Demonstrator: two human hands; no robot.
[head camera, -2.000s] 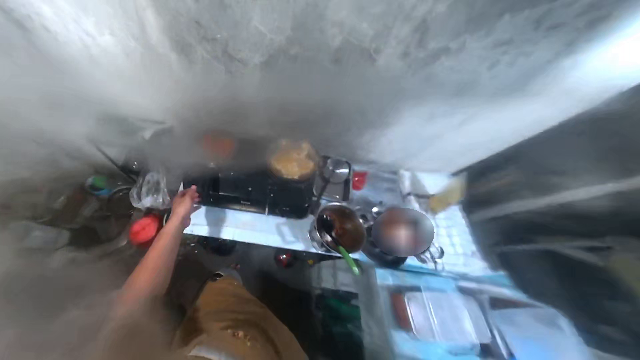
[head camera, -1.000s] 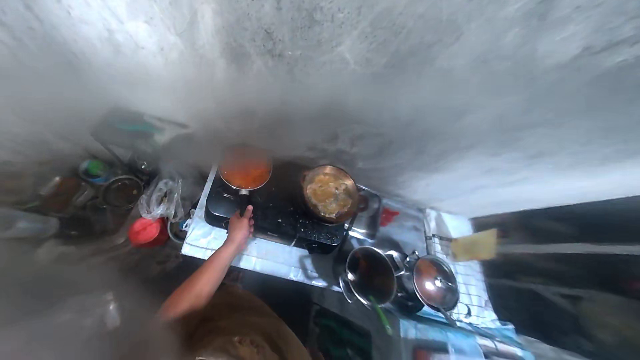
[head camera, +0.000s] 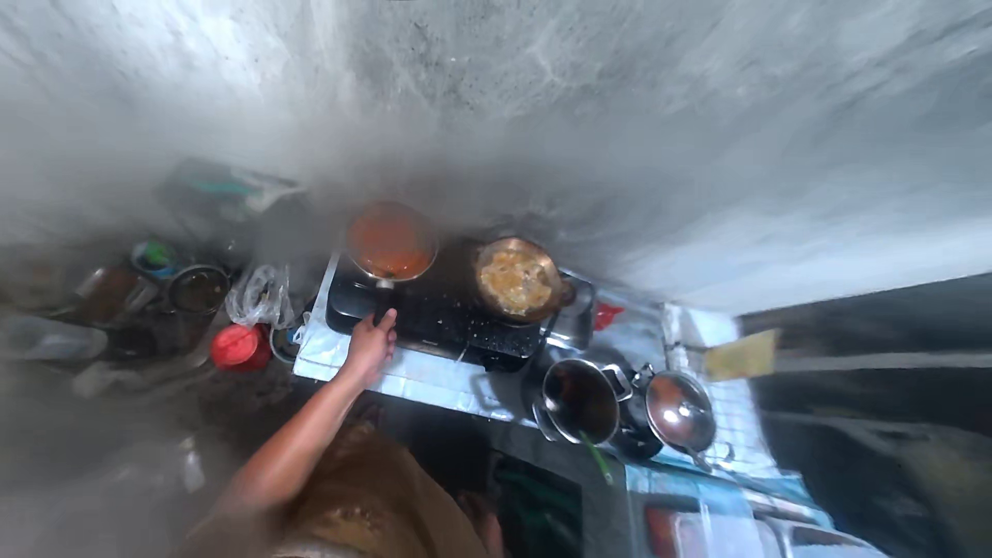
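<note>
My left hand (head camera: 371, 346) is at the front left of a black two-burner stove (head camera: 442, 314), closed around the dark handle of a saucepan (head camera: 391, 242) that holds an orange-red liquid. Steam blurs the pan's far side. On the right burner sits a brown pan (head camera: 517, 279) with food frying in bubbling oil. My right hand is not clearly seen; a blurred skin-toned shape at the lower edge beside the brown clothing may be part of it, and what it holds cannot be told.
Right of the stove stand a steel pot (head camera: 581, 401) with a green-handled utensil and a pot under a shiny lid (head camera: 680, 411). Clear plastic containers (head camera: 725, 535) lie at the lower right. A red container (head camera: 240, 347) and a plastic bag (head camera: 260, 294) are at the left.
The left hand, earlier near the stove's left front corner, is now on the saucepan handle, as it was one second ago. The view has shifted.
</note>
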